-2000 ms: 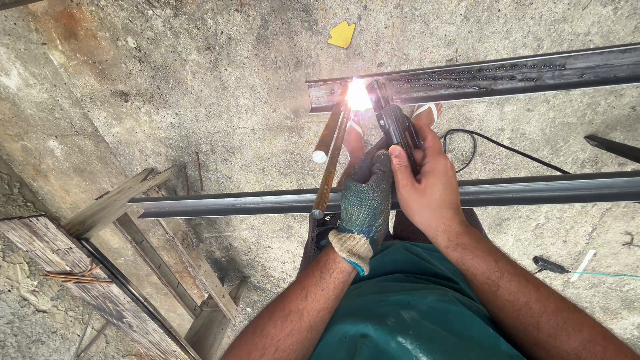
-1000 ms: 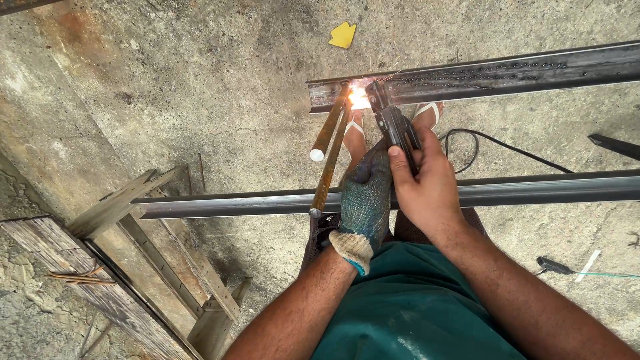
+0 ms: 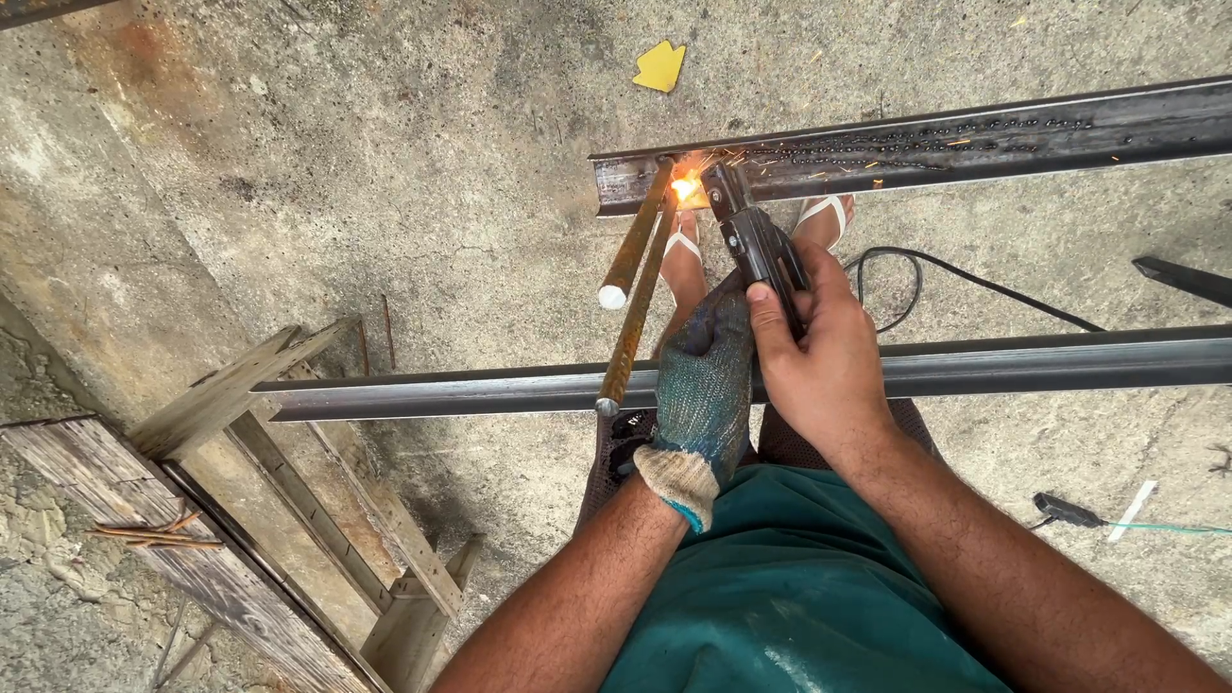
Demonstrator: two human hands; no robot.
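My bare right hand (image 3: 828, 351) is closed on the black handle of a welding electrode holder (image 3: 756, 236). My left hand (image 3: 710, 375), in a blue-green knitted glove, lies against the holder's left side; its fingertips are partly hidden, so its grip cannot be told. An orange glow with sparks shows at the holder's jaws, on the steel channel (image 3: 847, 149) near its left end. Two rusty steel bars (image 3: 637, 231) slant down from that spot, and the longer one crosses over the nearer steel channel (image 3: 481, 392).
A wooden trestle (image 3: 217, 395) stands under the nearer channel's left end. Thin rods lie on a weathered board (image 3: 144, 510) at the lower left. A black cable (image 3: 1001, 289) runs right. My sandalled feet (image 3: 683, 250) are below the far channel. A yellow angle piece (image 3: 660, 66) lies on the concrete.
The bright white arc glare has shrunk to a smaller orange glow with flying sparks. Both hands and the electrode holder stay in nearly the same place.
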